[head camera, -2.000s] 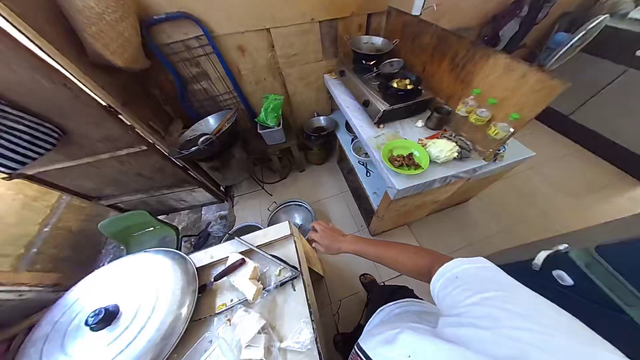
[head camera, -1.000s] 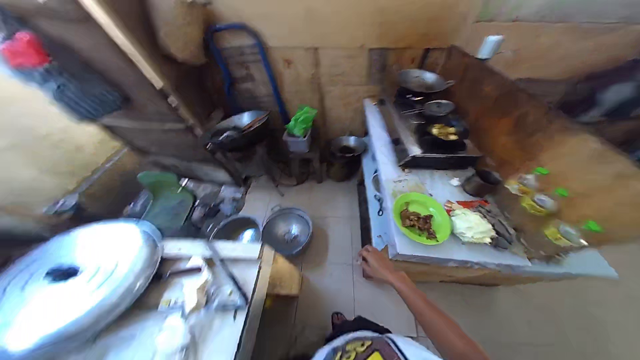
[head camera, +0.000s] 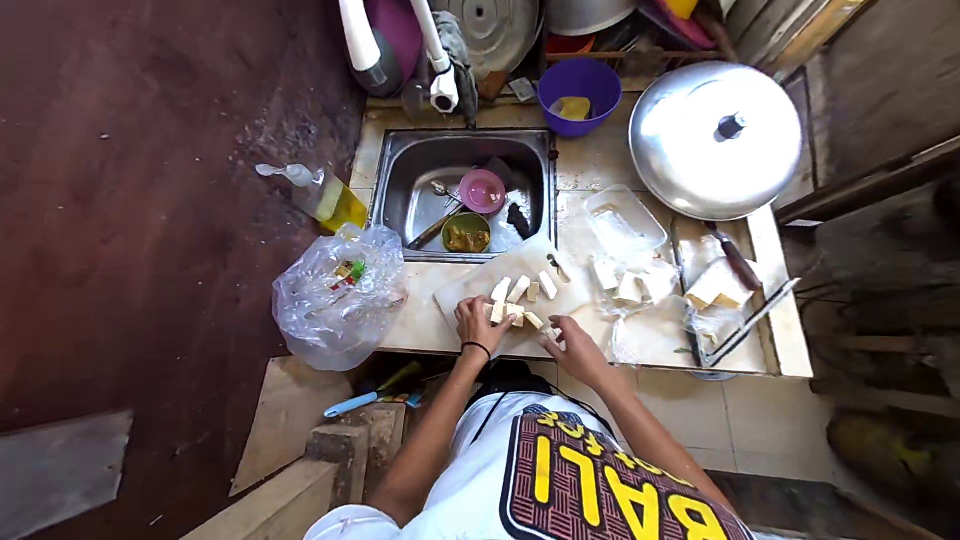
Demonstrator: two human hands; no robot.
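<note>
Several white blocks, likely tofu point(head camera: 547, 285), lie on a white cutting board point(head camera: 480, 279) in front of the sink. My left hand point(head camera: 480, 326) is on the board's near side, its fingers against the near blocks; whether it grips one is unclear. At the board's right near edge, my right hand point(head camera: 568, 341) has bent fingers close to a small pale piece; its hold cannot be told. To the right are more white blocks in thin plastic point(head camera: 634, 283) and a clear plastic container point(head camera: 626, 219). A dark-handled knife point(head camera: 735, 259) rests by a larger white block point(head camera: 716, 289).
A steel sink point(head camera: 391, 187) behind the board holds a pink bowl point(head camera: 482, 191), a green bowl point(head camera: 466, 232) and utensils. A clear plastic bag point(head camera: 337, 300) and a yellow liquid bottle point(head camera: 337, 206) stand left. A purple bowl point(head camera: 579, 94) and a large metal lid point(head camera: 712, 142) lie behind.
The view has swung from the stove area to the sink counter. Both hands are now at the cutting board; earlier, one hand was seen over the floor and then near the stove counter.
</note>
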